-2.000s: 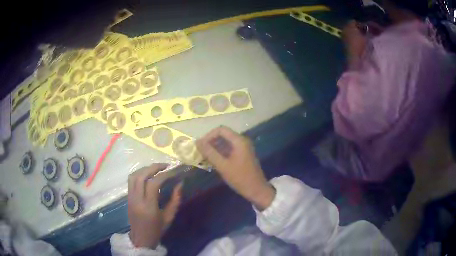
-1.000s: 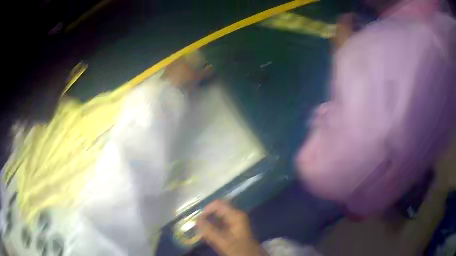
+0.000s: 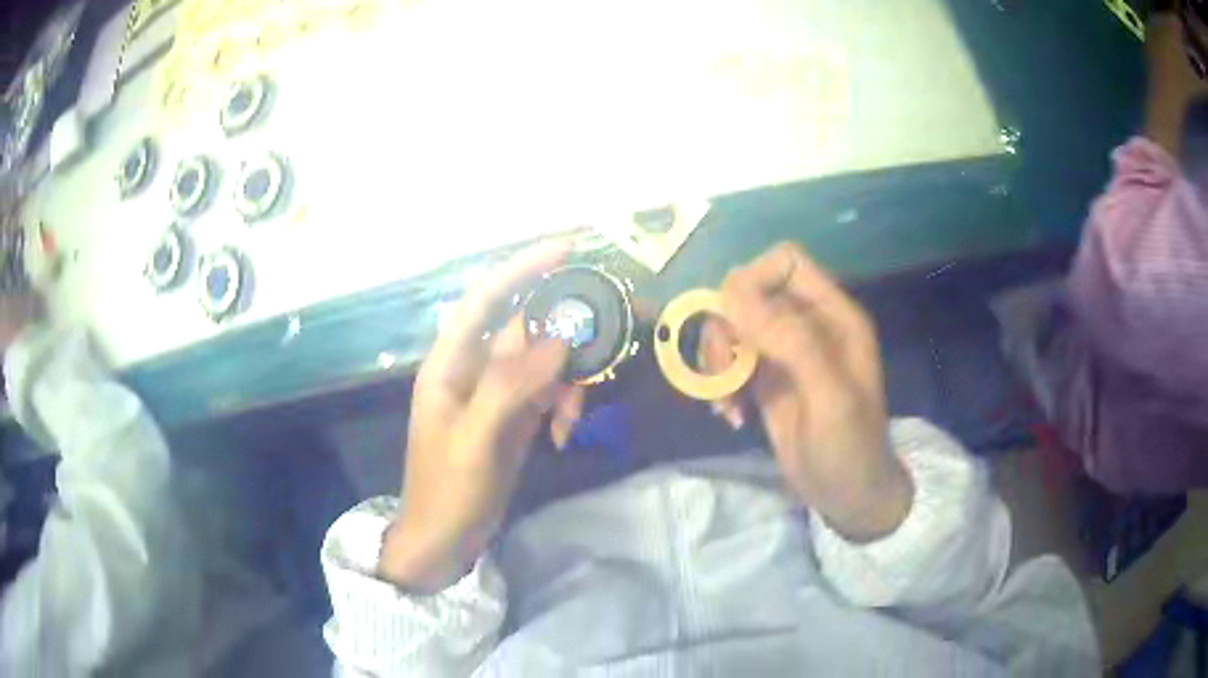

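My left hand (image 3: 470, 397) holds a round dark watch case (image 3: 583, 325) with a shiny bluish centre, near the bench's front edge. My right hand (image 3: 815, 384) holds a pale-yellow adhesive ring (image 3: 705, 344) by its right side, between thumb and fingers. The ring has a large centre hole and a small hole at its upper left. Ring and case are side by side, apart. The end of a yellow die-cut sheet (image 3: 658, 236) sticks out over the bench edge behind them.
Several dark cases with pale rings (image 3: 261, 186) lie at the mat's left. More yellow sheets (image 3: 252, 40) show washed out at the back. A person in a white sleeve (image 3: 80, 450) is at left; a person in a pink smock (image 3: 1126, 331) is at right.
The view has turned down and the glare is stronger. My left hand is now around a dark case. My right hand has come beside it with the ring. The white sleeve across the mat is gone.
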